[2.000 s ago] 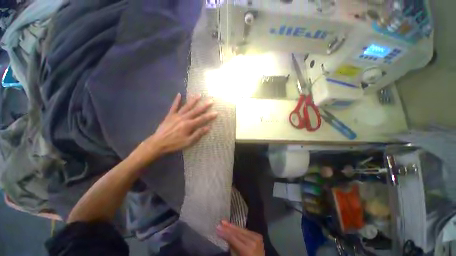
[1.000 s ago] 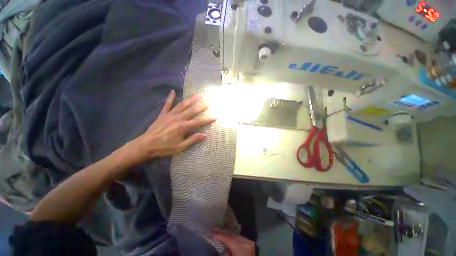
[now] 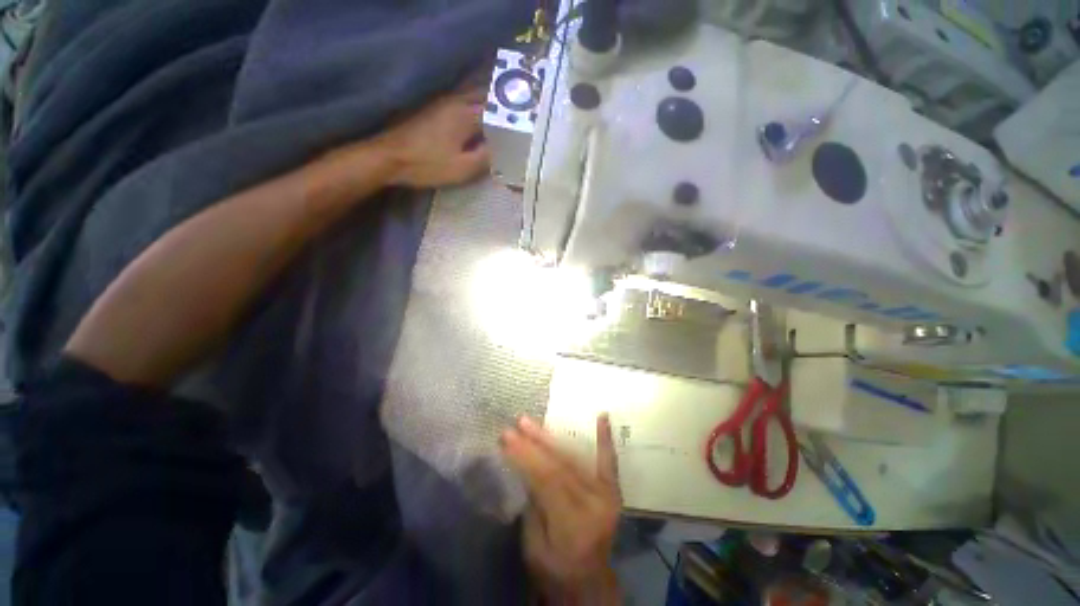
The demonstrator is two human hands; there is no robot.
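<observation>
The striped band [image 3: 456, 343] runs under the glaring lamp at the left end of the white sewing machine head [image 3: 758, 189]. The large dark cloth [image 3: 296, 237] lies left of it and drapes down. My left hand [image 3: 444, 144] is at the far end of the cloth, beside the square metal attachment [image 3: 516, 90]; its fingertips are partly hidden there, so its grip cannot be told. My right hand [image 3: 571, 503] lies with fingers spread at the near end of the band, on its right edge and the table. The needle area is lost in glare.
Red-handled scissors [image 3: 758, 440] and a slim blue tool [image 3: 843, 485] lie on the cream table [image 3: 675, 474], right of my right hand. A cluttered tray [image 3: 817, 568] sits below the table edge. More machine parts and items stand at the upper right.
My left hand has moved from the band near the lamp to the far end by the attachment. My right hand has moved up onto the table edge, fingers now spread. The band's near end has moved up.
</observation>
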